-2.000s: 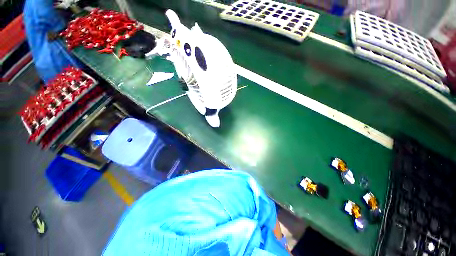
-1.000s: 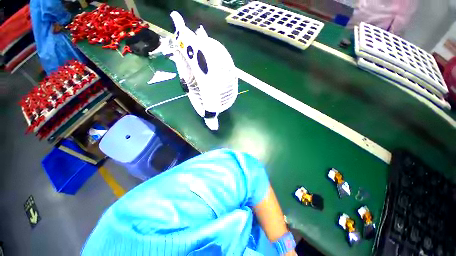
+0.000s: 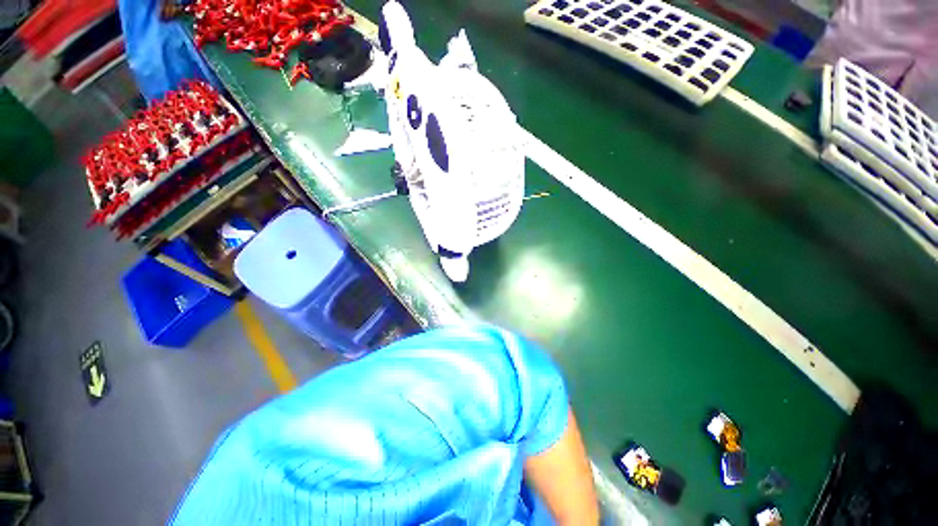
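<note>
Several small units lie on the green bench top at lower right. One open unit [image 3: 640, 468] shows white and gold-orange parts with a dark square beside it. Another unit [image 3: 726, 436] lies farther right with its dark, glossy part toward me. Two more units [image 3: 768, 516] are cut off by the bottom edge. A small clear piece [image 3: 772, 481] lies near them. A blue sleeve [image 3: 411, 411] and bare forearm of mine reach down to the bottom edge. The hand on that arm is outside the picture, and my other hand does not show. What the hands hold is hidden.
A white animal-shaped fan [image 3: 463, 154] stands on the bench [image 3: 658, 339]. White trays [image 3: 658, 46] lie behind; a black tray [image 3: 890, 462] is at right. Red parts [image 3: 267, 26] are piled at far left. A blue stool [image 3: 298, 262] and bin [image 3: 170, 298] stand below. People's clothing shows at the top.
The view has shifted, so the units sit lower and two are now cut off. More of my forearm shows than two seconds ago; the wristband seen one second ago is out of view.
</note>
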